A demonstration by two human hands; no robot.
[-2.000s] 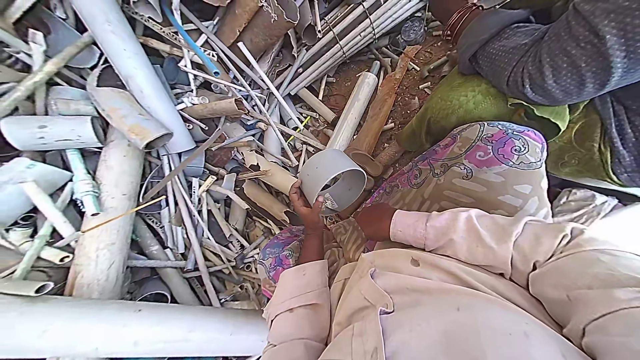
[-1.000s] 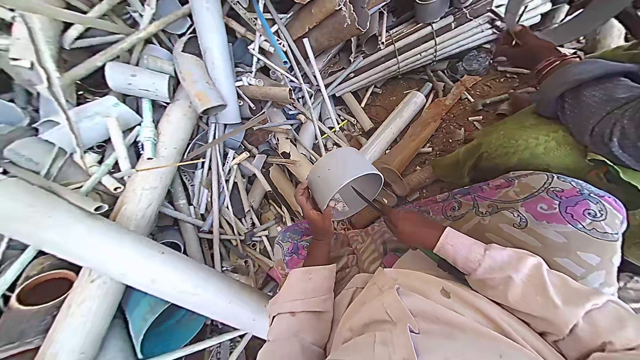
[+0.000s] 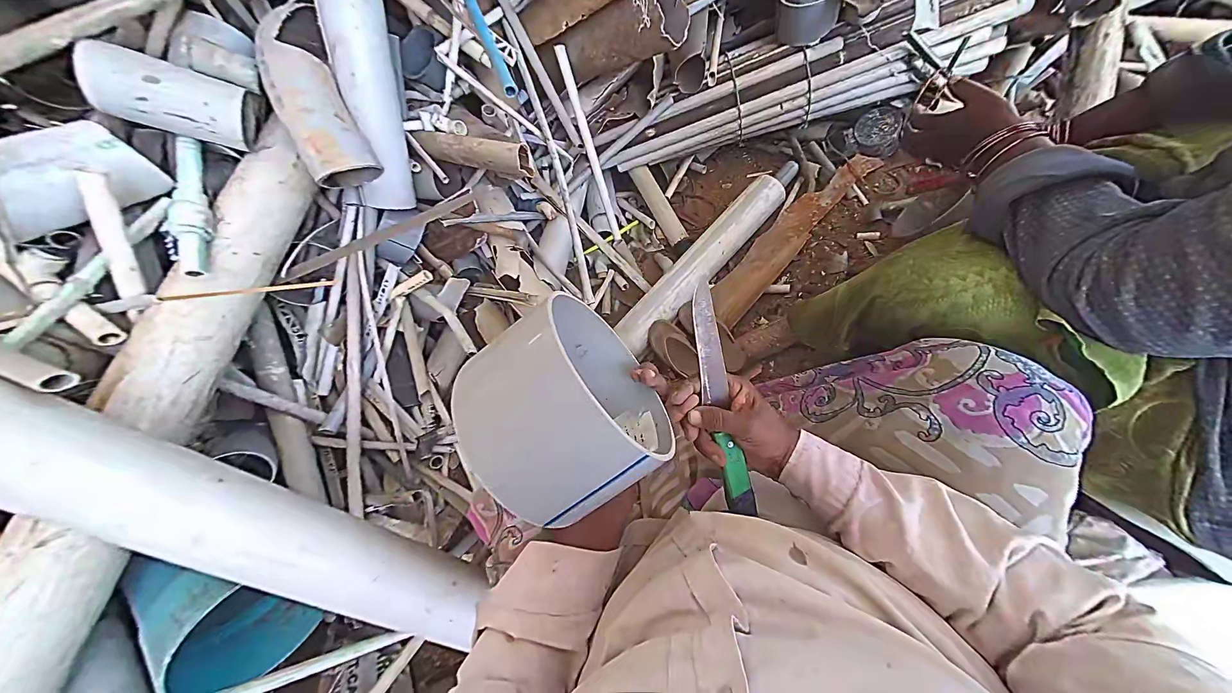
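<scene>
A short, wide grey plastic pipe section [image 3: 529,414] with a blue line along its side is tilted in front of my body. My left hand [image 3: 602,520] holds it from below and behind; the pipe hides most of that hand, and some fingertips show near the rim. In my right hand [image 3: 746,423] is a knife [image 3: 710,351] with a green and black handle, its blade pointing up and away from me, just right of the pipe's open end. A pale patch shows on the pipe's inner wall.
Plastic pipe scraps [image 3: 385,356] pile up ahead and left. A long white pipe [image 3: 231,520] crosses the lower left, above a blue pipe piece [image 3: 217,626]. Tied thin pipes [image 3: 770,106] lie at the back. A co-worker's hand [image 3: 958,120] holds a tool at the right.
The grey pipe section has turned, so more of its outer wall faces the camera. The knife blade, at the pipe's opening one second ago, now points upward beside it.
</scene>
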